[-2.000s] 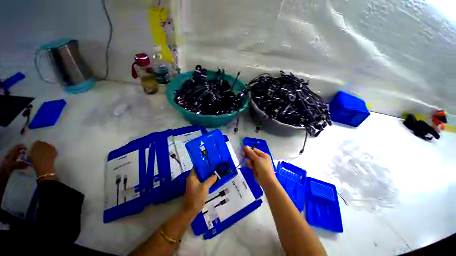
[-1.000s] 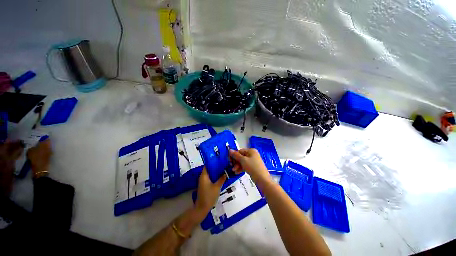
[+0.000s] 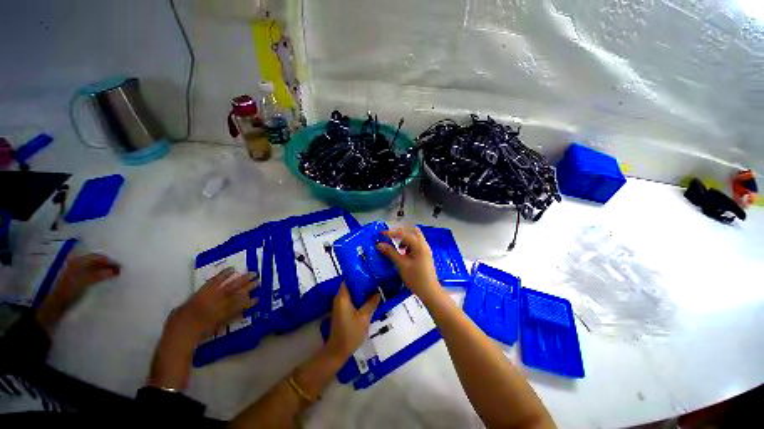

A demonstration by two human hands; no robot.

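Note:
My left hand point(image 3: 350, 320) holds a blue blister tray point(image 3: 358, 270) from below, tilted above the retail boxes. My right hand point(image 3: 412, 256) has its fingers at the tray's upper right, on a plug or cable that they mostly hide. A dark cable shows in the tray's lower recess. Flat retail boxes point(image 3: 308, 261) with white faces and blue edges lie overlapping under and left of the tray; another box point(image 3: 400, 333) lies below it. Open blue trays point(image 3: 549, 333) lie to the right, one partly behind my right hand.
A teal basin point(image 3: 353, 198) and a grey basin point(image 3: 473, 205) heaped with black cables stand behind. A stack of nested trays point(image 3: 590, 173) is at the wall. Clear plastic pieces point(image 3: 618, 283) lie right. A co-worker's hand point(image 3: 219, 303) rests on the left box. A kettle point(image 3: 127, 117) stands back left.
The co-worker's hand has reached in from the left onto the leftmost retail box. My right hand has shifted slightly up over the tray, which my left hand still holds.

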